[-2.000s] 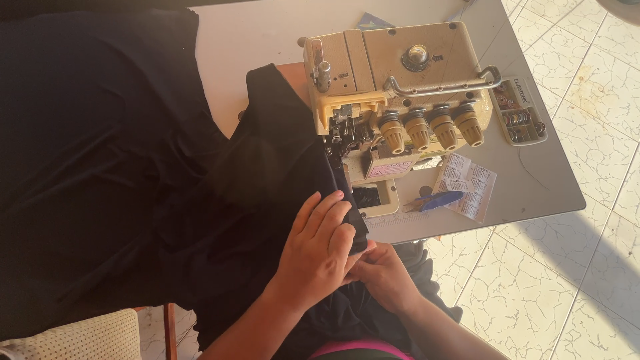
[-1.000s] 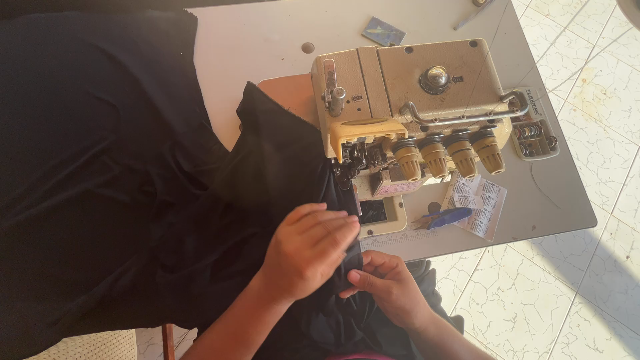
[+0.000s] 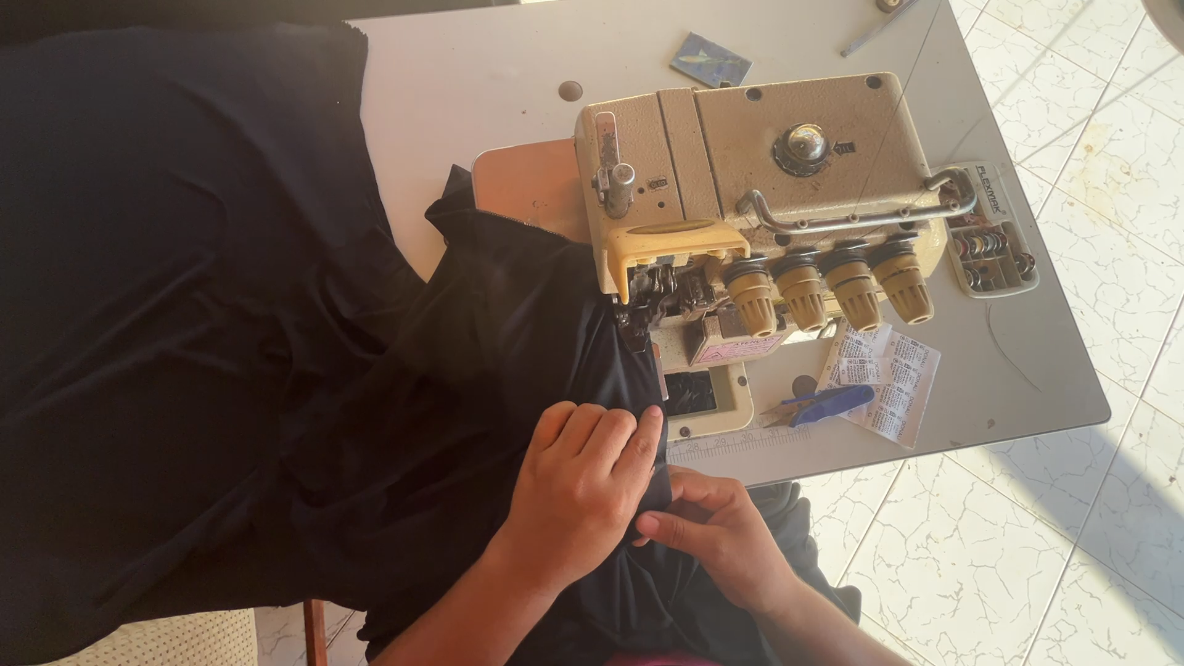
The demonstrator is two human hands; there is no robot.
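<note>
A large piece of black fabric [image 3: 499, 314] covers the left of the view and runs under the presser-foot area of a beige overlock sewing machine [image 3: 795, 157]. Its edge lies along the front of the needle area. My left hand [image 3: 587, 486] rests on the fabric below the needle, fingers bent and close together, palm down; whether it grips any cloth cannot be told. Just to the right and lower, my right hand [image 3: 717, 532] pinches the fabric's edge between thumb and fingers, at the front edge of the white sewing table [image 3: 999, 370].
Blue thread snips [image 3: 832, 404] and printed paper sheets [image 3: 911, 379] lie right of the needle plate. A small tray of bobbins [image 3: 994, 268] sits beyond the machine. A dark blue flat piece [image 3: 710, 60] lies behind it. A woven chair seat [image 3: 185, 643] shows at lower left.
The fabric's pointed far corner has moved back and left past the machine, folding over. My left hand has shifted from lying over the edge to a more bent pose. The view has shifted slightly.
</note>
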